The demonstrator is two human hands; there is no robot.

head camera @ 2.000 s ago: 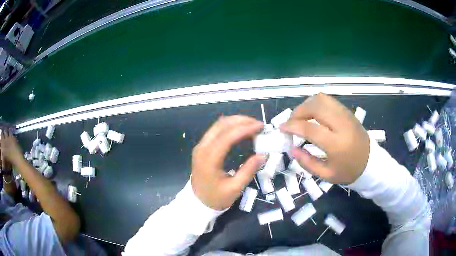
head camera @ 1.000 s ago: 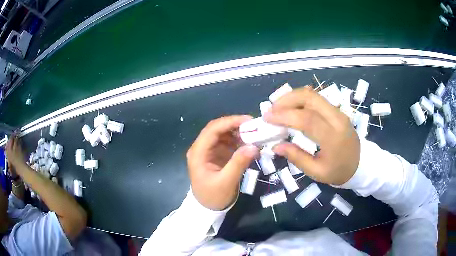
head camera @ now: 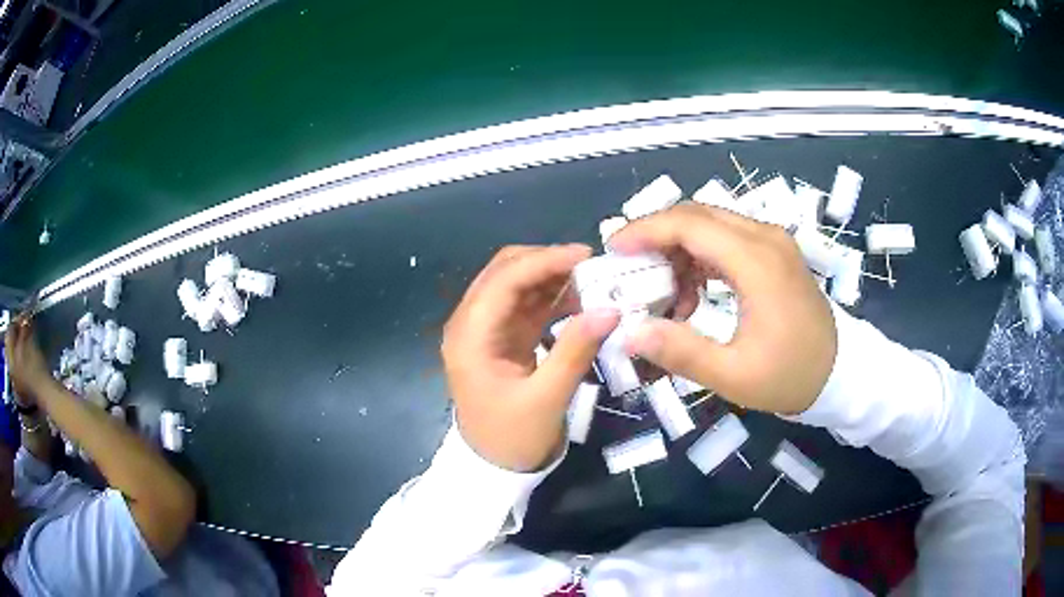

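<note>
A white plastic housing (head camera: 627,283) is held between the fingertips of both hands, above the dark table. A small dark mark shows on its near face. My left hand (head camera: 509,350) grips its left end with thumb and fingers. My right hand (head camera: 735,306) grips its right side, thumb below and fingers above. Stemmed pieces (head camera: 636,451) lie scattered under and around my right hand, and my hands hide part of this heap. Their thin stems point in different directions.
Set-aside pieces (head camera: 222,292) lie at the left. A neighbour's pieces (head camera: 98,352) lie by another person's arm (head camera: 111,437). A white side rail (head camera: 525,138) divides the green belt (head camera: 467,58) from the dark table. Clear crinkled plastic (head camera: 1017,371) and more white pieces are at the right edge.
The housing is turned between my fingertips; the reddish line seen on it a second ago no longer shows. The camera view has shifted, so the rail sits higher. Both hands keep their hold.
</note>
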